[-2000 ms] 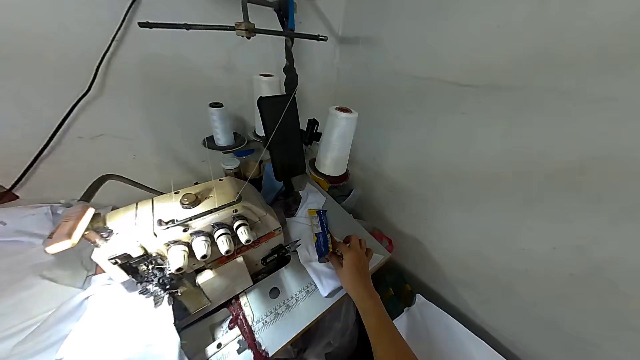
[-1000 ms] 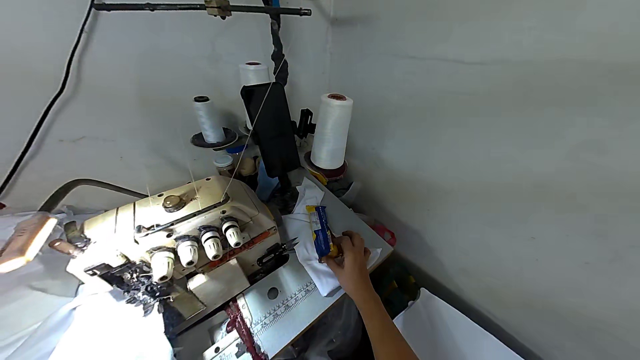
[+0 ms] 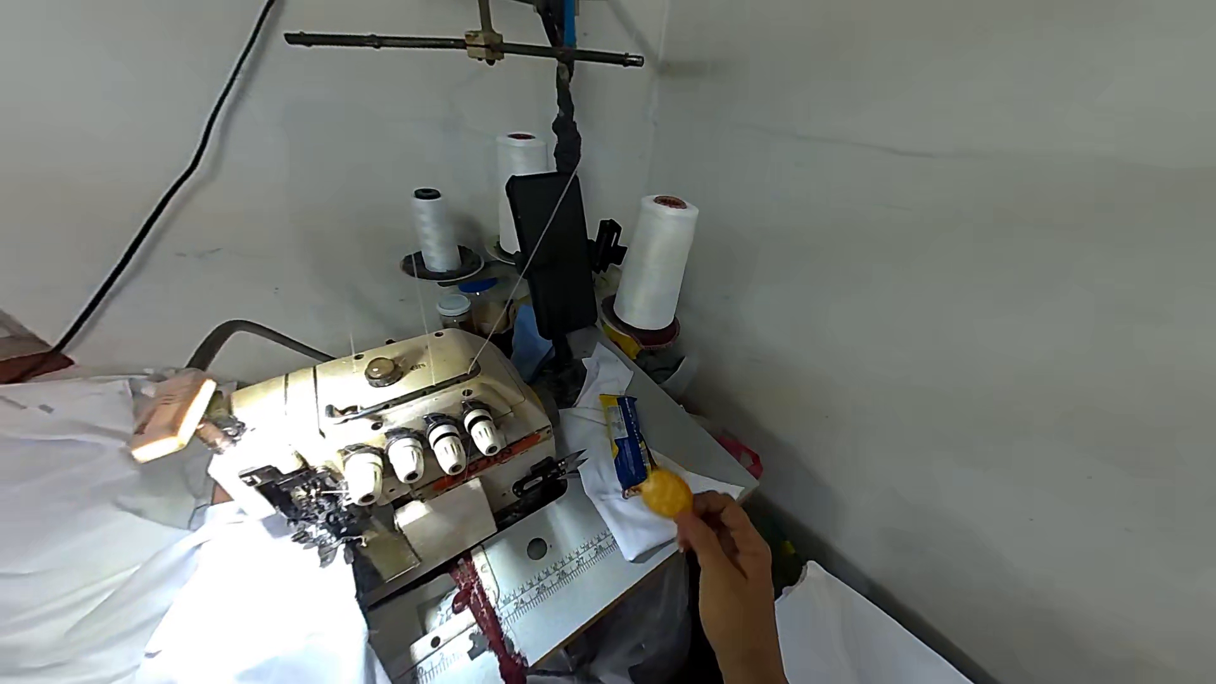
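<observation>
My right hand (image 3: 730, 560) pinches a round, orange-yellow piece, perhaps a cracker or biscuit (image 3: 667, 493), between thumb and fingers. Just beyond it a blue and yellow snack packet (image 3: 627, 443) lies on folded white cloth (image 3: 608, 503) at the right side of the machine table. To the left stands a cream overlock sewing machine (image 3: 418, 389) with several white tension dials. Small thread snips (image 3: 546, 472) with black handles rest against its right side. White fabric (image 3: 256, 598) spreads over the left front. My left hand is not in view.
White thread cones (image 3: 657, 261) and a smaller spool (image 3: 436, 231) stand behind the machine. Among them a black phone-like slab (image 3: 553, 255) is mounted upright. A metal thread-guide bar (image 3: 399, 41) crosses above. Dark red threads (image 3: 483, 613) hang over the table's ruler-marked plate (image 3: 551, 579). Walls meet behind.
My right hand, earlier at the packet's lower end, has drawn a little back toward me, and the orange-yellow piece now shows plainly in its fingers. The packet stays on the cloth.
</observation>
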